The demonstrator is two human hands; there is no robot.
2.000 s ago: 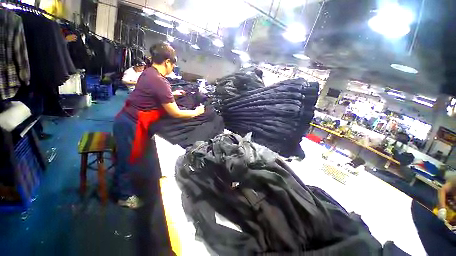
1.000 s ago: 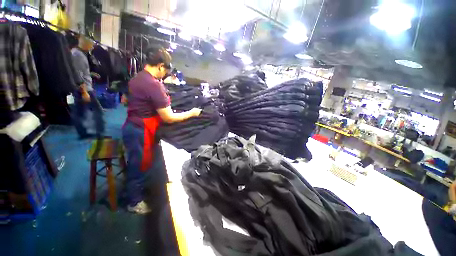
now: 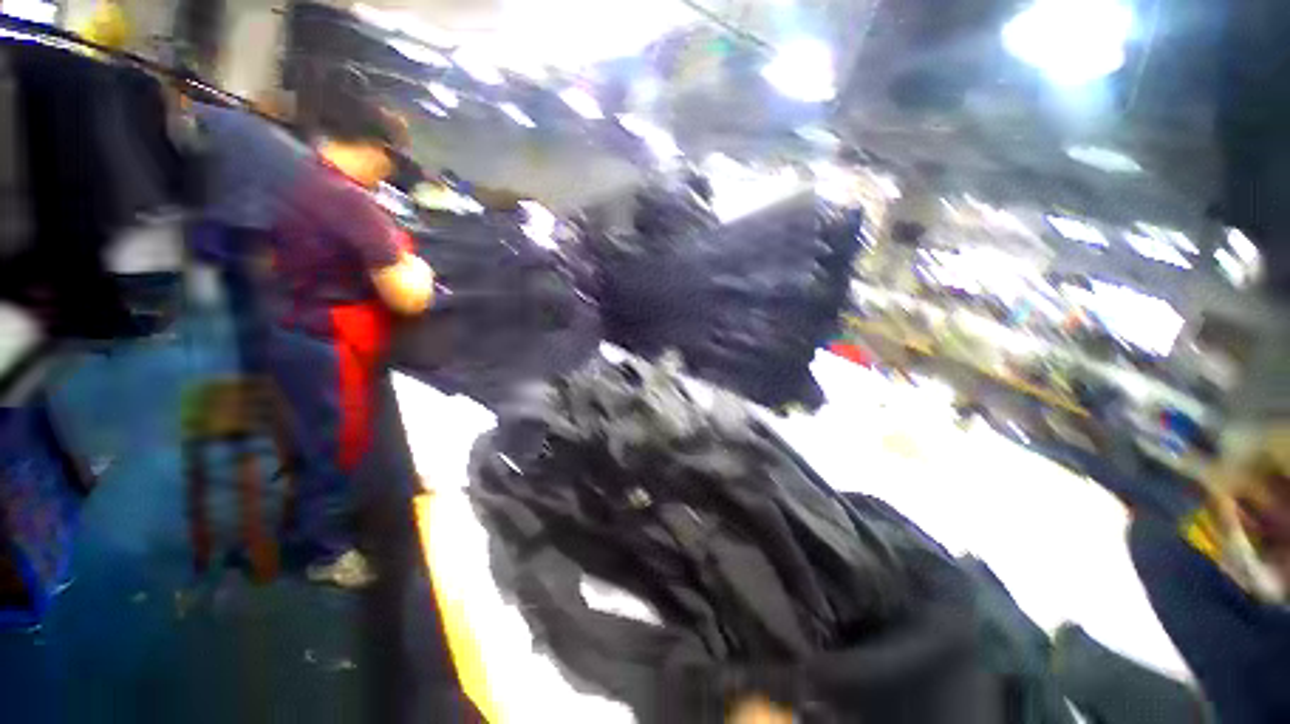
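A long heap of charcoal garments [image 3: 764,523] lies on the white table [image 3: 934,460], bunched, with a paler grey crumpled part at its far end. A tiny white spot shows on the cloth. At the bottom edge a small blurred skin-coloured patch [image 3: 758,709] shows against dark cloth; it looks like part of one of my hands, cut off by the edge. I cannot tell which hand it is or what it grips. The rest of my hands is not visible.
A worker in a red apron [image 3: 359,375] stands at the table's far left, beside a stool [image 3: 234,410]. A tall dark garment pile [image 3: 722,290] stands beyond the heap. Another person [image 3: 1256,495] is partly visible at the right edge, near dark cloth [image 3: 1217,622]. The table has a yellow edge [image 3: 456,608].
The view has shifted and blurred. The skin-coloured patch has appeared at the bottom edge, where the near cloth looks bunched differently. The walking person now appears behind the apron worker.
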